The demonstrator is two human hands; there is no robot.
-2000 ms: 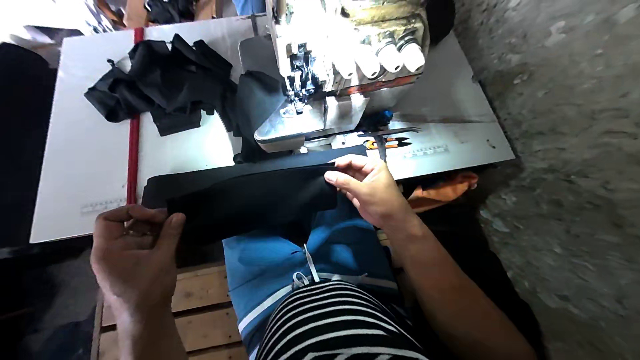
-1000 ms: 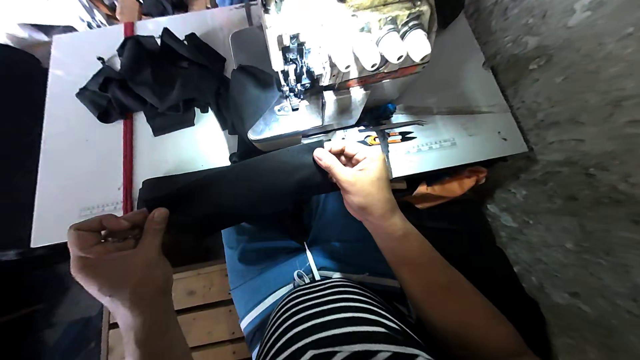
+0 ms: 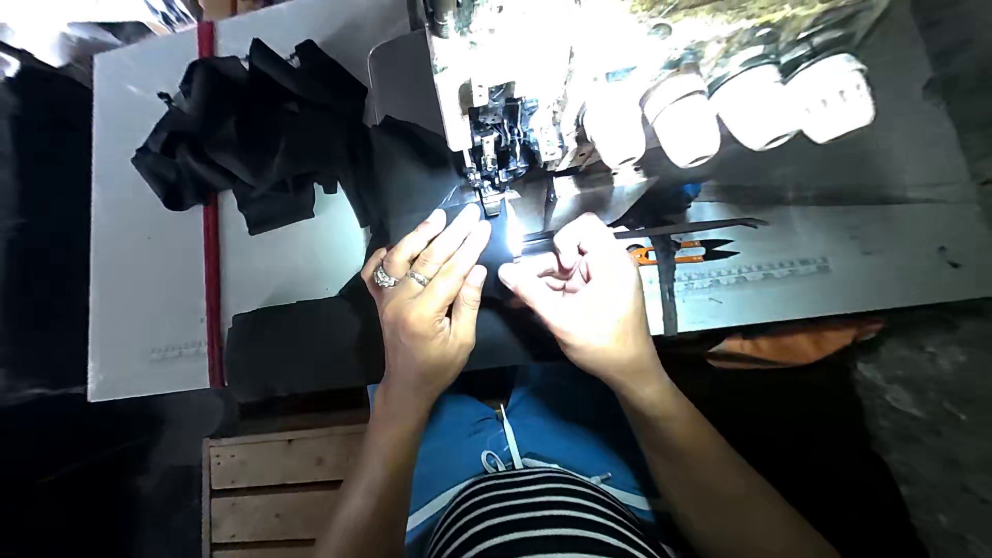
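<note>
Black fabric [image 3: 298,345] lies over the near edge of the table and runs up to the presser foot [image 3: 491,203] of an overlock sewing machine [image 3: 515,70]. My left hand [image 3: 426,306] rests flat on this fabric just below the foot, fingers extended and close together, with rings on two of them. To its right, my right hand [image 3: 593,298] has curled fingers at the fabric's right edge; whether they pinch the cloth cannot be made out. Strong light washes out the machine's body and the spot by the foot.
A crumpled black fabric pile [image 3: 263,128] lies at left across a red strip [image 3: 211,294]. Right of my right hand are orange thread snips [image 3: 686,252], a thin dark metal tool [image 3: 697,227] and a ruler scale [image 3: 752,273]. Thread cones [image 3: 682,120] stand behind. Orange cloth [image 3: 794,345] hangs below the table edge.
Both hands held the black fabric stretched between them over my lap; now they are together at the presser foot. My left hand has moved right and forward, and the fabric has reached the machine.
</note>
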